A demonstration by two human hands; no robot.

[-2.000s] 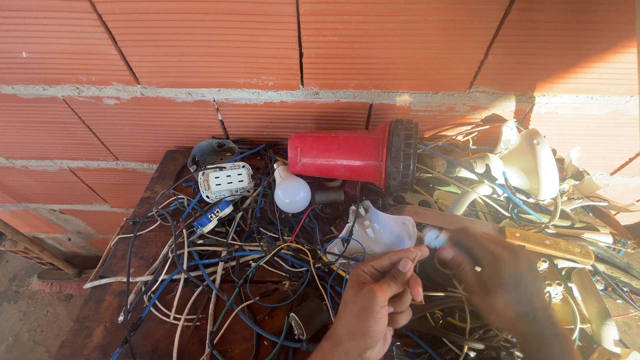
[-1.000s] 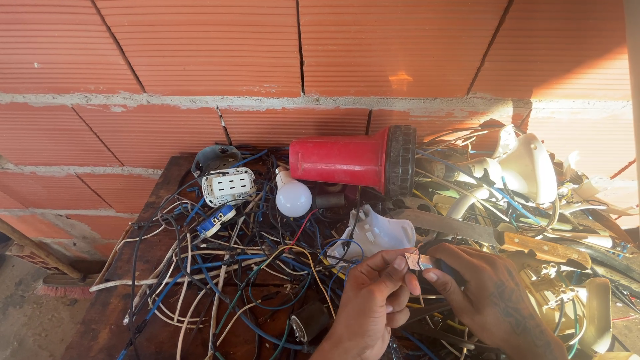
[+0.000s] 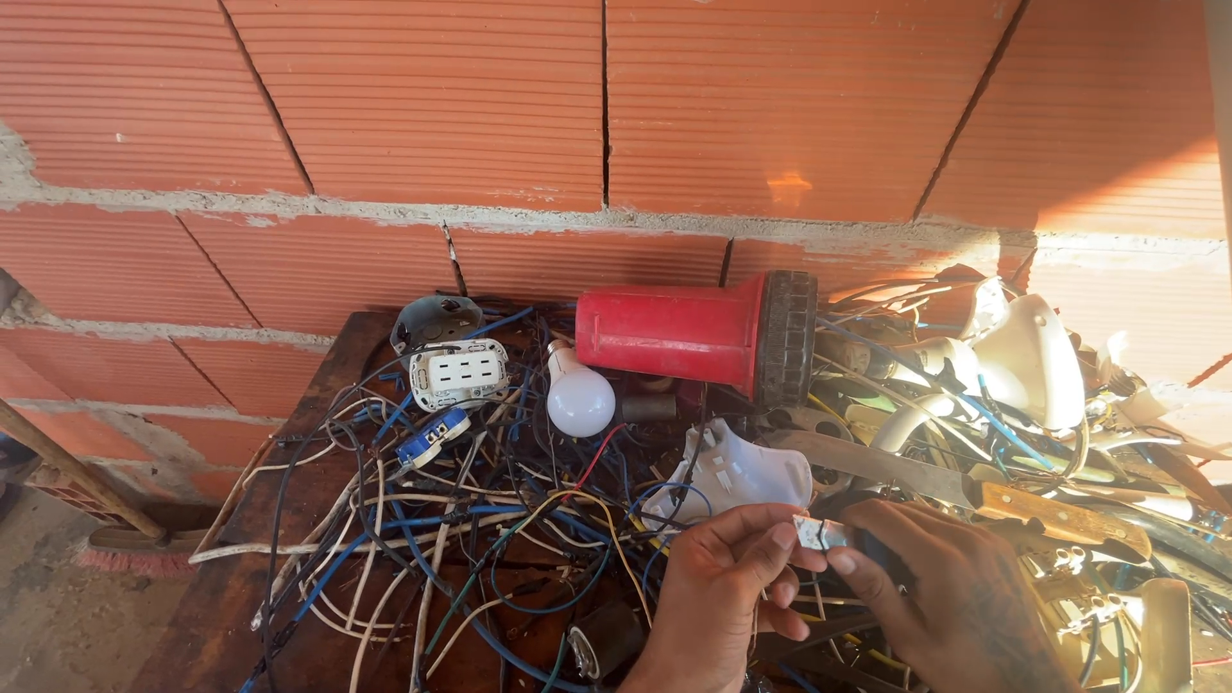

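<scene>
My left hand (image 3: 736,582) pinches a small pale piece (image 3: 811,532) with a dark band between thumb and fingertips, at the lower middle. My right hand (image 3: 948,587) is curled round a dark object, mostly hidden by its fingers, whose light, flat end meets the small piece. Just behind my hands lie a white plastic housing (image 3: 736,472) and a knife with a wooden handle (image 3: 1059,520). Further left are a white light bulb (image 3: 580,399), a white socket module (image 3: 458,373) and a blue and white connector (image 3: 433,438).
Tangled wires (image 3: 462,539) cover much of a dark wooden tabletop (image 3: 231,597). A red flashlight (image 3: 669,332) with a black rim lies near the brick wall (image 3: 452,106). White lamp parts (image 3: 1035,356) are piled at the right. A broom (image 3: 144,539) stands at the lower left.
My right hand has come in closer to my left from its raised, blurred position two seconds ago. The light, flat end now meets the small piece in my left fingers.
</scene>
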